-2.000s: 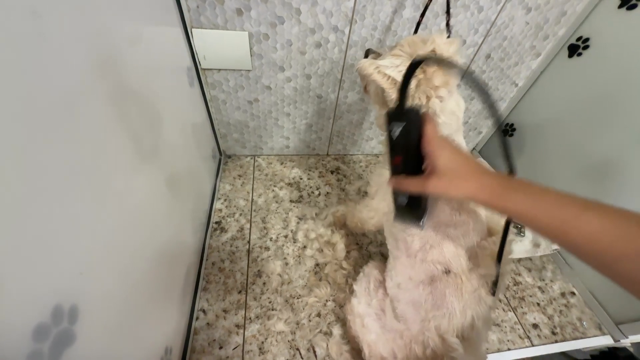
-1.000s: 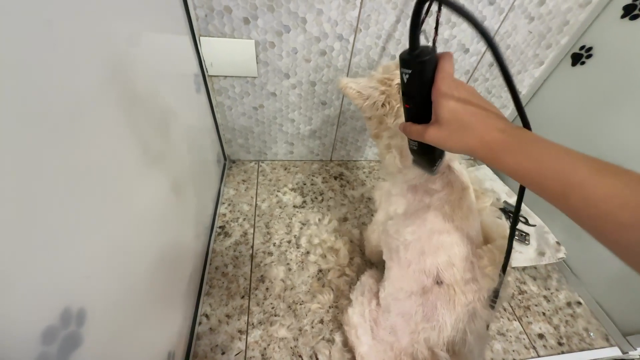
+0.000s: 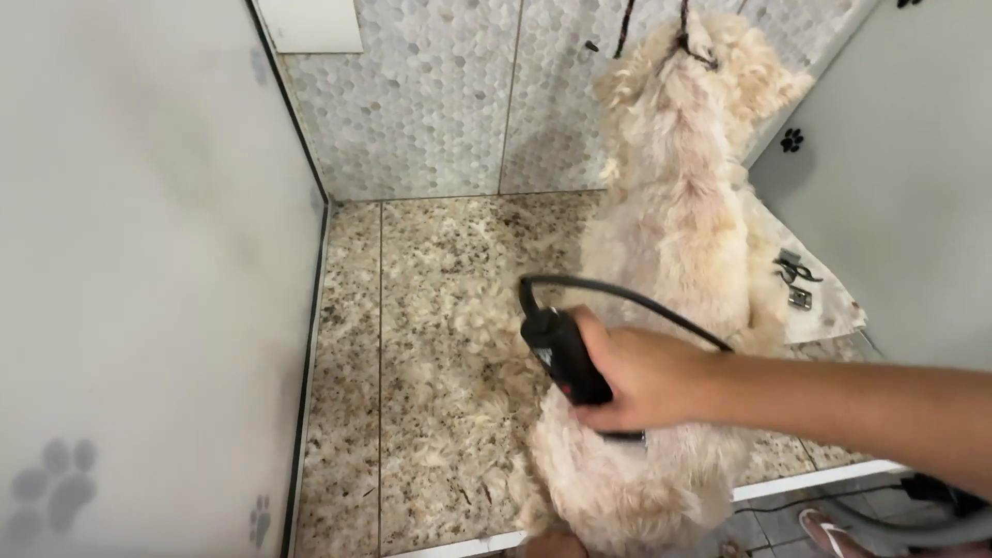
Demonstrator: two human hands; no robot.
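My right hand [image 3: 651, 380] is closed around a black corded clipper [image 3: 570, 360], whose head rests on the lower back of a cream-coloured dog [image 3: 674, 263]. The dog's back is turned to me, its coat short with pink skin showing through. A thin dark cord loop [image 3: 683, 39] runs up from its neck. The clipper's cable arcs over my wrist. I cannot make out my left hand; a small patch of skin [image 3: 556, 545] at the bottom edge is too cut off to identify.
Cut fur [image 3: 465, 403] lies on the speckled stone surface [image 3: 349, 310]. A frosted panel [image 3: 155, 232] bounds the left side. On the right, a pale cloth [image 3: 829, 310] holds small black and metal grooming items [image 3: 798, 279]. A sandalled foot [image 3: 829, 535] shows below the white edge.
My right hand has brought the clipper down from the dog's neck area to its lower back. The dog's head, turned left earlier, now faces away.
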